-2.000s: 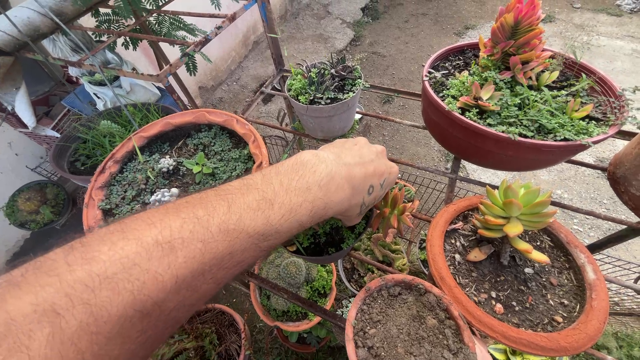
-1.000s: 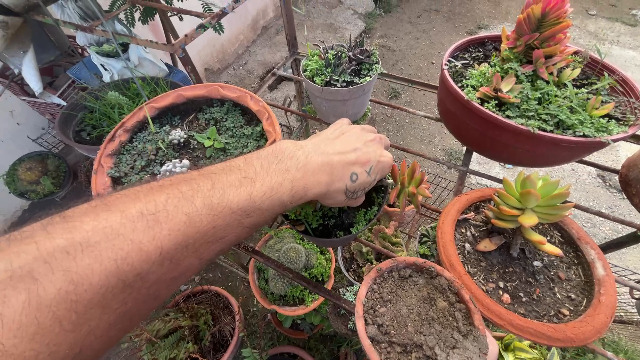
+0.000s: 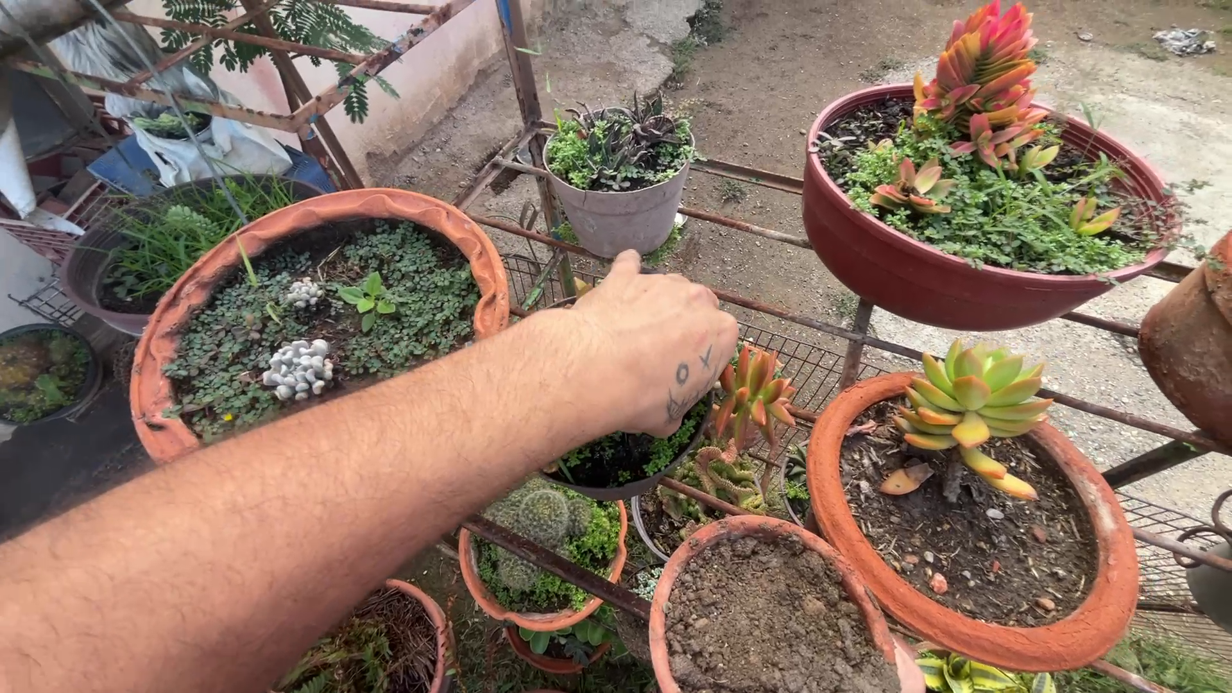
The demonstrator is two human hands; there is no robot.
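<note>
My left hand (image 3: 654, 351) reaches in from the lower left, back up, over a dark round pot (image 3: 635, 486) of small green plants. Its fingers bend down out of sight behind the hand, so whether they grip anything is hidden. A red-tipped succulent (image 3: 754, 390) stands just to the right of the hand. At the bottom, a terracotta pot (image 3: 674, 616) full of bare brown soil is held by my right hand (image 3: 908, 669), of which only a bit of finger shows at the pot's lower right edge.
A rusty metal rack (image 3: 760, 303) carries the pots. Around the hand are a wide terracotta planter (image 3: 152, 404), a grey pot (image 3: 616, 217), a dark red bowl (image 3: 924, 279), a terracotta bowl (image 3: 1107, 549) with a rosette succulent, and a cactus pot (image 3: 472, 568) below the bars.
My left hand stays over the dark pot and has turned slightly at the wrist. The plants and pots on the rack look the same.
</note>
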